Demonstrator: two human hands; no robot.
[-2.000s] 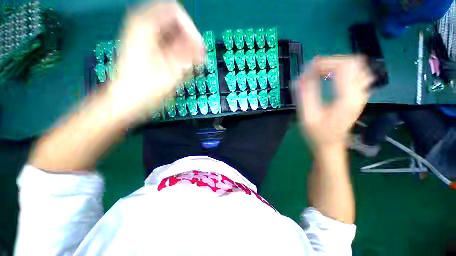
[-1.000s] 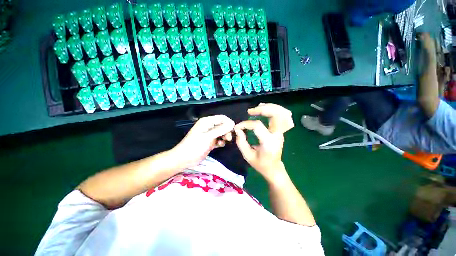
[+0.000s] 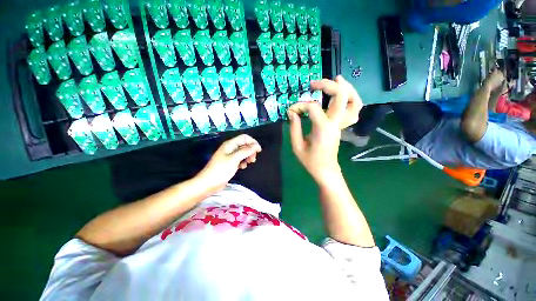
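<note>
Three green circuit board panels point(image 3: 200, 44) lie side by side in a black tray point(image 3: 26, 111) at the bench edge. Some boards in the front row glare white. My right hand point(image 3: 323, 117) is at the front right corner of the right panel, thumb and index fingertips together over its edge. Whether a small component is between them is too small to tell. My left hand point(image 3: 232, 160) is below the bench edge in front of the middle panel, fingers curled with thumb against index. What it may hold is hidden.
A loose component pile point(image 3: 356, 72) and a black flat rectangle point(image 3: 394, 53) lie right of the tray. A blue object point(image 3: 452, 13) is at the upper right. Another person point(image 3: 482, 126) sits at right. A blue stool point(image 3: 401, 257) and a cardboard box point(image 3: 470, 211) stand on the floor.
My hands were together in front of the bench edge; now my right hand has moved up to the right panel, apart from my left. The view has shifted slightly.
</note>
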